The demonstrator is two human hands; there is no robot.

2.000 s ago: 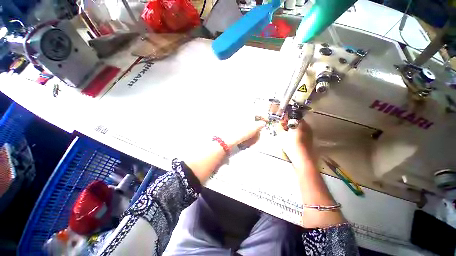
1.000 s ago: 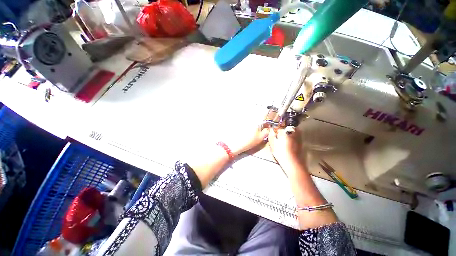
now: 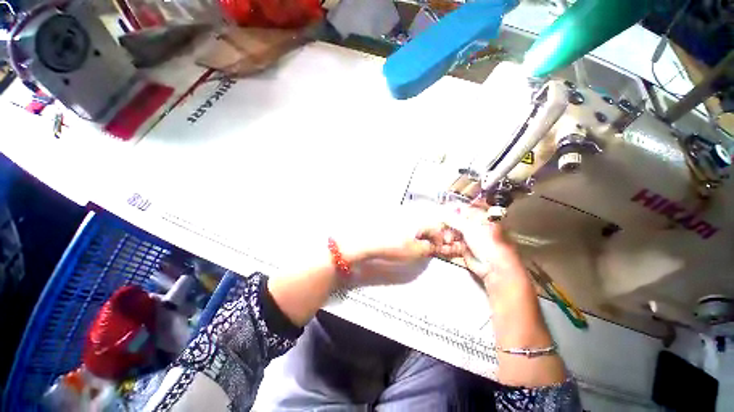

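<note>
The cream HIKARI sewing machine (image 3: pixel 636 193) stands at the right, its needle and presser foot area (image 3: pixel 475 191) just behind my hands. My left hand (image 3: pixel 402 251) reaches in from the left over the white table, its fingers bent and meeting those of my right hand. My right hand (image 3: pixel 479 241) lies in front of the presser foot, partly washed out by glare. Whether a thread or small part is between the fingers cannot be told. Green-yellow thread snips (image 3: pixel 561 299) lie on the machine bed right of my right wrist.
A blue lamp paddle (image 3: pixel 439 50) and a green tool holder (image 3: pixel 583 36) hang over the machine. Another machine head (image 3: pixel 68 60) stands at the far left. A blue basket (image 3: pixel 68 278) with a red bundle (image 3: pixel 121 331) is below the table edge. A black slab (image 3: pixel 684 381) lies at the lower right.
Both hands have drawn back from the needle area toward the table's front edge and now meet in front of it. The camera view has also shifted. The snips stay on the bed.
</note>
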